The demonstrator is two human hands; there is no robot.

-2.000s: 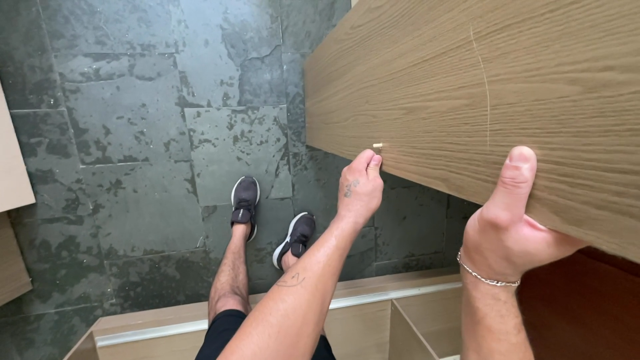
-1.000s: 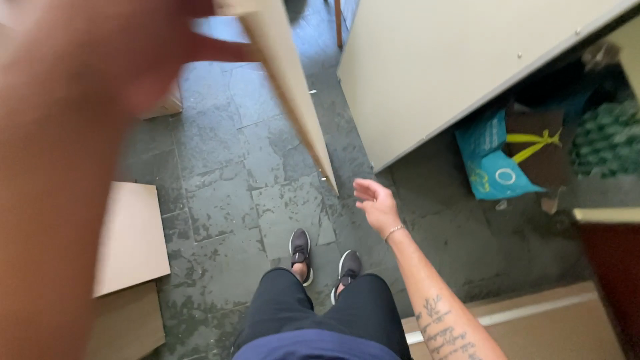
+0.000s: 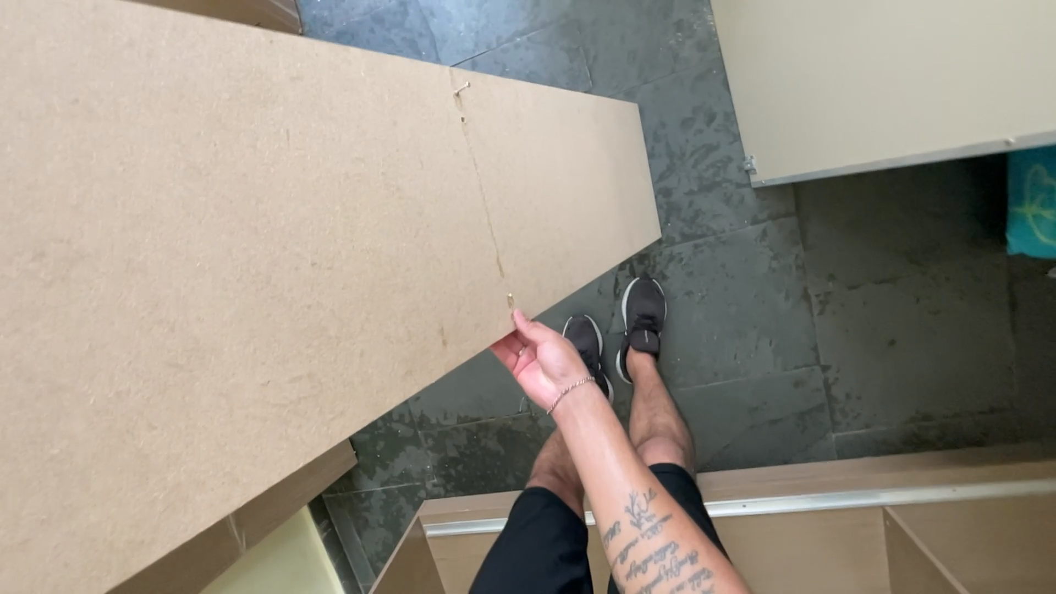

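Note:
A large fiberboard panel fills the left and middle of the view, its plain tan face toward me. A line of glue-like residue and small holes runs across it, with a small metal pin near the upper edge and a small fitting near the lower edge. My right hand, with a chain bracelet at the wrist, grips the panel's lower edge, its thumb at the face and its fingers behind. My left hand is out of view.
My shoes stand on dark slate tiles. An open cabinet carcass with a metal rail lies below. A cream panel is at upper right, beside a teal bag. Another board lies under the big panel at lower left.
The panel's wood-grain face showed two seconds ago; now its plain face does. My right hand, empty a second ago, has taken hold of the edge. My left hand has left the view.

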